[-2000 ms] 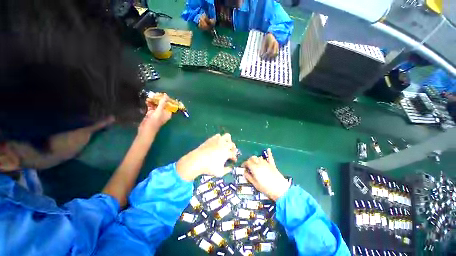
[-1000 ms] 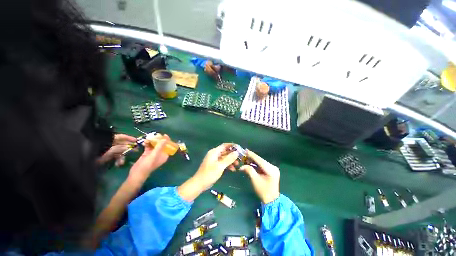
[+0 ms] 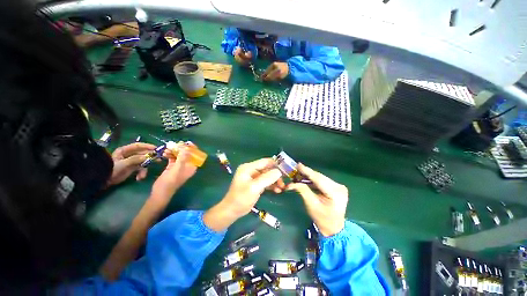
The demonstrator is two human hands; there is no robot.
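Observation:
A small electronic unit (image 3: 287, 164) with a silver-white block is held up between my two hands above the green bench. My left hand (image 3: 248, 188) grips its left side with thumb and fingers. My right hand (image 3: 323, 196) grips its lower right side, where a dark part shows between the fingers. The fingers hide much of the unit. Below my hands lies a loose pile of similar units (image 3: 237, 256) with white blocks and amber bands. One unit (image 3: 267, 218) lies apart, just under my left hand.
At left, another person's hands hold a tool with an orange handle (image 3: 196, 156). A single unit (image 3: 224, 162) lies between us. Across are a worker in blue sleeves (image 3: 318, 65), a white parts sheet (image 3: 319, 104), PCB panels (image 3: 180, 117) and stacked trays (image 3: 404, 110). A black tray (image 3: 430, 260) stands at right.
My hands have come up from the pile and together, now holding a unit between them. The view has shifted. The neighbour's second hand has come into view, and a unit now lies free beside the orange tool.

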